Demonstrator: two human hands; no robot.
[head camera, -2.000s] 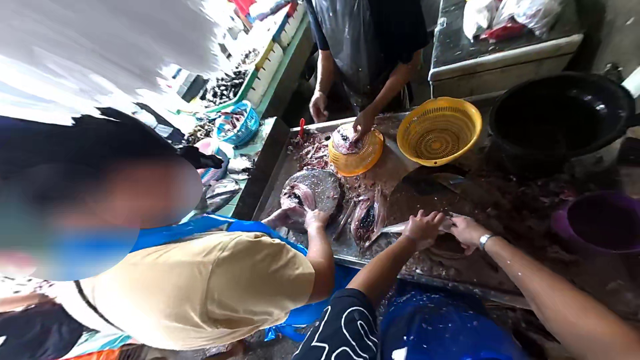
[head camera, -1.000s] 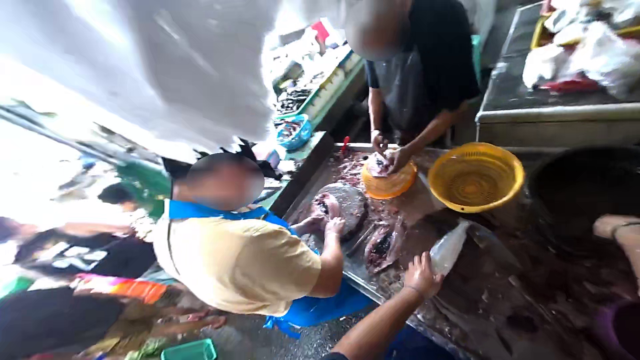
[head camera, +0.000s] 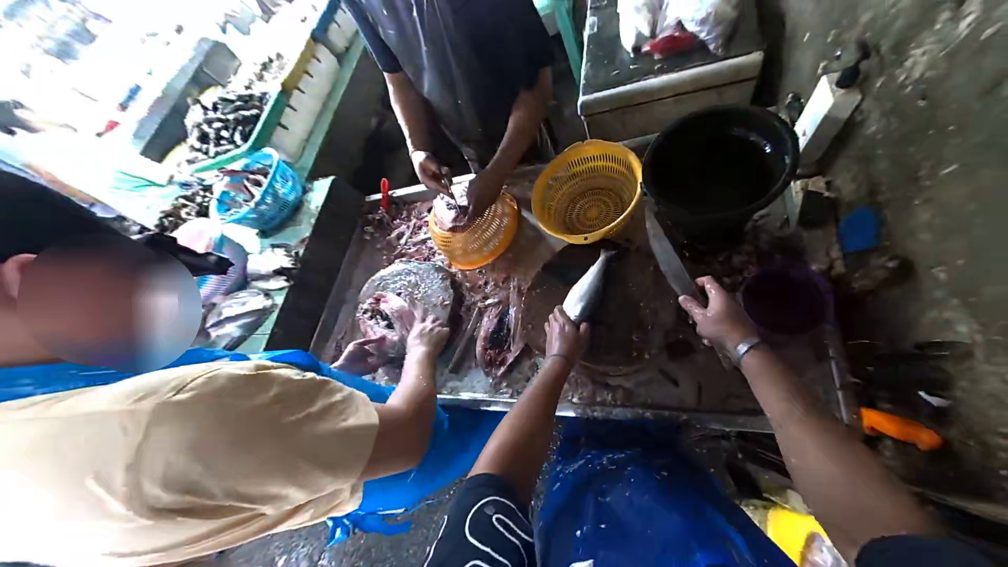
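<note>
My left hand (head camera: 566, 335) is closed around one end of a silvery whole fish (head camera: 587, 291), whose tail points away from me. Beneath the fish is a dark round chopping block (head camera: 543, 295) on the wet metal table. To the right, my right hand (head camera: 718, 313), with a metal band at the wrist, grips the handle of a large knife (head camera: 668, 256); its broad blade points up and away, apart from the fish. A split, gutted fish (head camera: 498, 339) lies left of my left hand.
A co-worker in a tan shirt (head camera: 205, 441) handles cut fish on another block (head camera: 429, 285). Opposite, another person works over an upturned orange basket (head camera: 482, 236). A yellow basket (head camera: 551, 193), a black basin (head camera: 790, 157) and a purple tub (head camera: 823, 295) stand around the far and right sides.
My right hand, seen at the right edge one second ago with no knife visible, now holds a knife nearer the fish. My left hand still grips the fish. The view has swung markedly.
</note>
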